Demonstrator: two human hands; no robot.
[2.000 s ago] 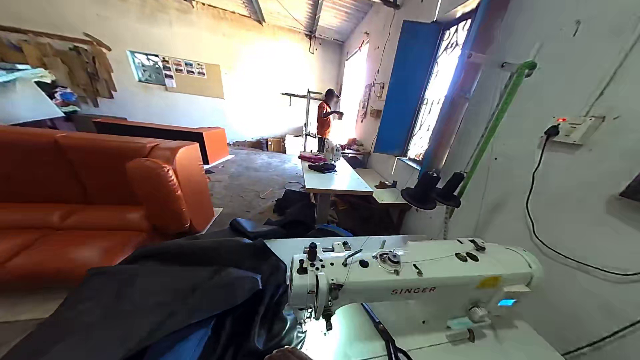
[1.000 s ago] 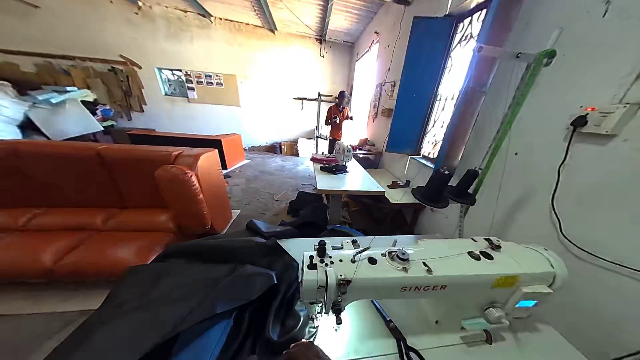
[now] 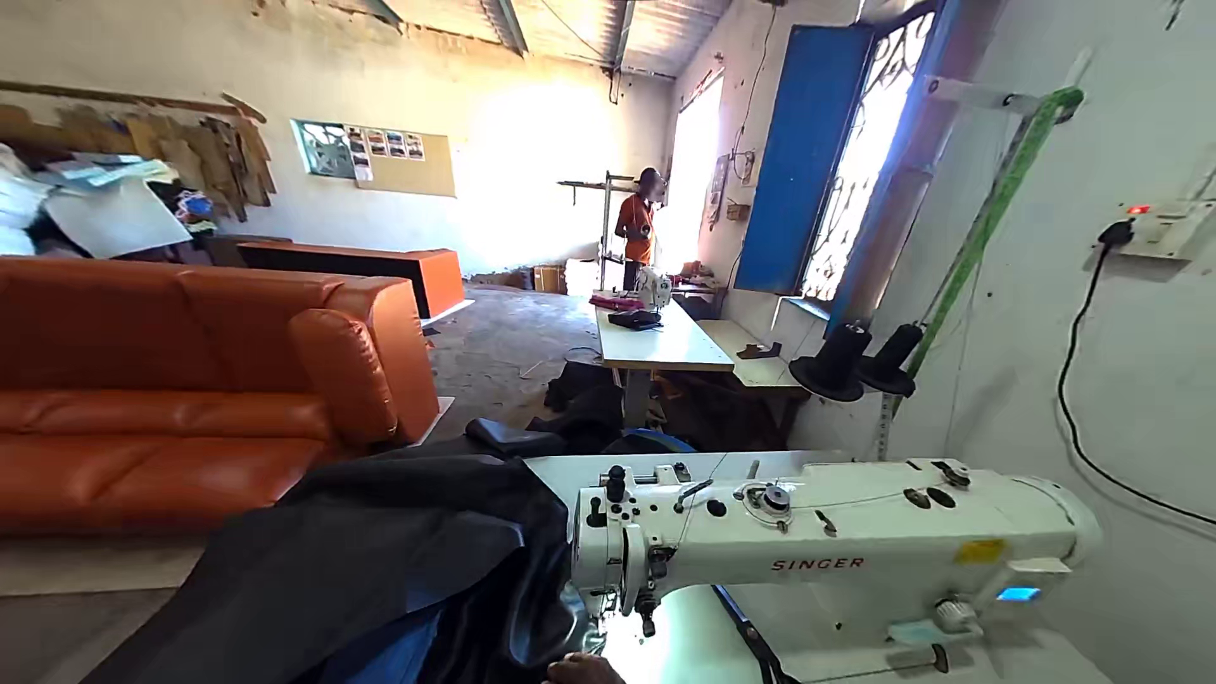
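Only a small part of one hand, seemingly my right hand, shows at the bottom edge, beside the black sheet material and just below the needle area. Its fingers are mostly cut off, so its grip is unclear. My left hand is out of view. The black material, with a blue part beneath, drapes left of the white Singer sewing machine and reaches its lit needle area. Dark-handled scissors lie on the machine bed under the arm. Two black thread cones stand behind the machine.
An orange-red leather sofa stands at left. Beyond the machine are a white table with another sewing machine and a person standing near a window. Dark material lies on the floor. A black cable hangs at right.
The distant person has turned and shifted their arms. The visible hand stays by the black material at the bottom edge. The view has shifted slightly.
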